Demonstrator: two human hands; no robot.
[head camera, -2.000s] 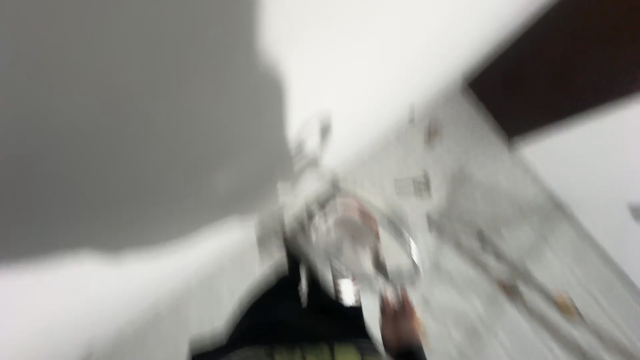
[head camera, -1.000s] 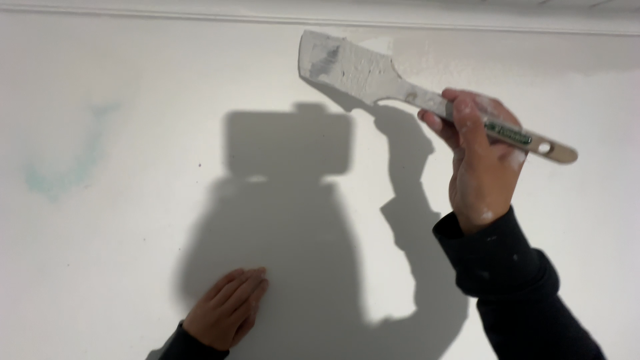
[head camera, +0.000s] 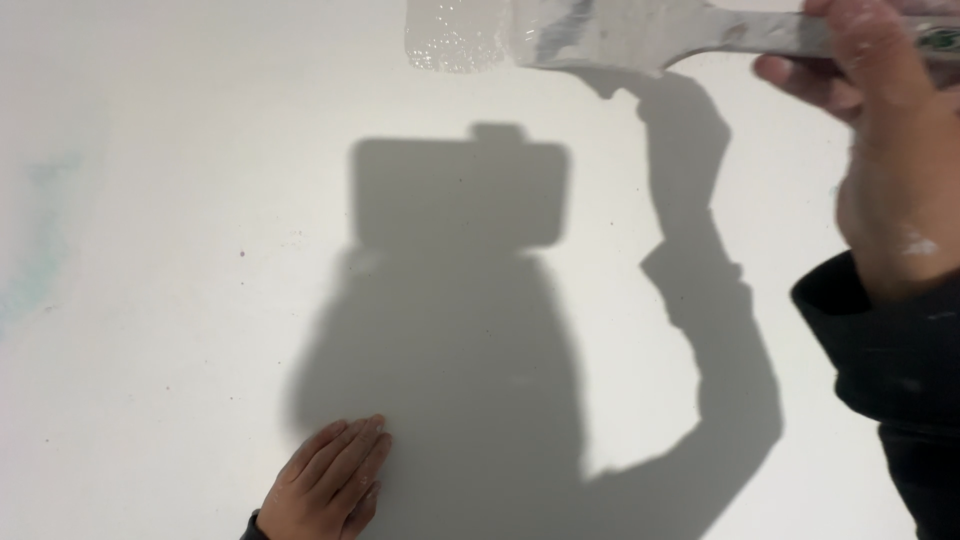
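Observation:
My right hand (head camera: 885, 127), spotted with white, grips the handle of a wide paintbrush (head camera: 607, 34) at the upper right. The brush lies nearly level, its head pointing left and coated in whitish paint. Beside its tip, a glossy wet patch of paint (head camera: 457, 37) shows on the white wall (head camera: 187, 150). Low and left of centre, my left hand (head camera: 330, 476) rests against the wall with its fingers together and nothing visible in it. The top of the brush head is cut off by the frame's edge.
A large shadow (head camera: 457, 322) of the head, body and raised right arm falls across the middle of the wall. A faint turquoise stain (head camera: 45, 240) marks the left side, and small dark specks dot the surface.
One second ago no wet patch showed beside the brush; now one does. The brush has turned from slanted to nearly level. The view has moved closer, and the moulding above is out of frame.

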